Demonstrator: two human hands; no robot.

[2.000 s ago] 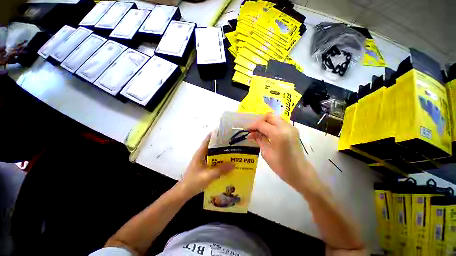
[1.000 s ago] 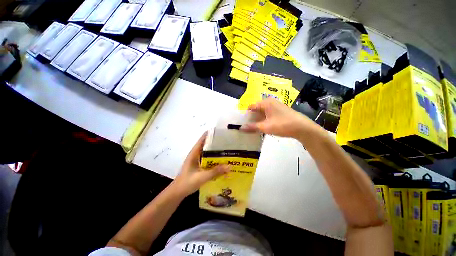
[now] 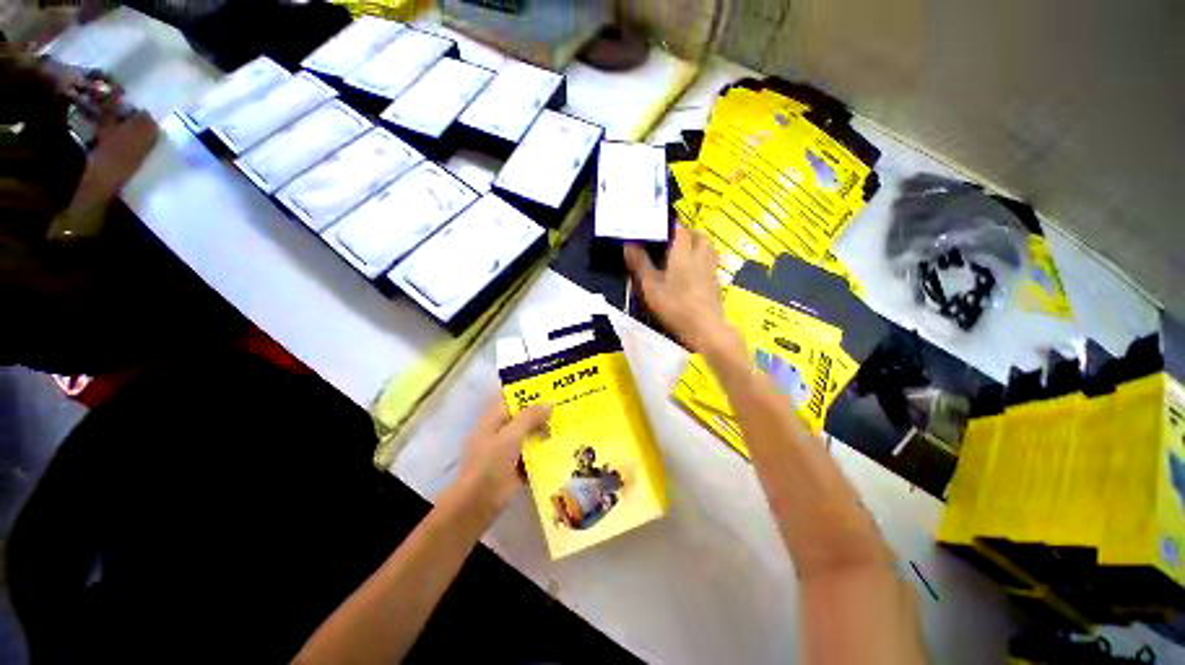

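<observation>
My left hand (image 3: pixel 500 448) holds a yellow retail box (image 3: pixel 591 455) by its left side, in front of me over the table edge. The box stands tilted, its black hang tab header up and its pale flaps showing at the mouth. My right hand (image 3: pixel 678 279) reaches forward to a single inner tray box (image 3: pixel 633 192) with a white top and black sides. Its fingers are at the near end of that box; whether they grip it is hard to tell.
More inner tray boxes (image 3: pixel 468 256) lie in rows at left. Flat cartons (image 3: pixel 767 182) are fanned at the back. A bag of hangers (image 3: pixel 955 247) and loose black hangers (image 3: pixel 890 377) lie at right. Stacked open cartons (image 3: pixel 1066 481) stand at far right. Another person's hand (image 3: pixel 120 150) shows at upper left.
My right hand has left the retail box's top and moved forward to the single inner tray box. The hanger no longer shows at the box mouth. The view has shifted left.
</observation>
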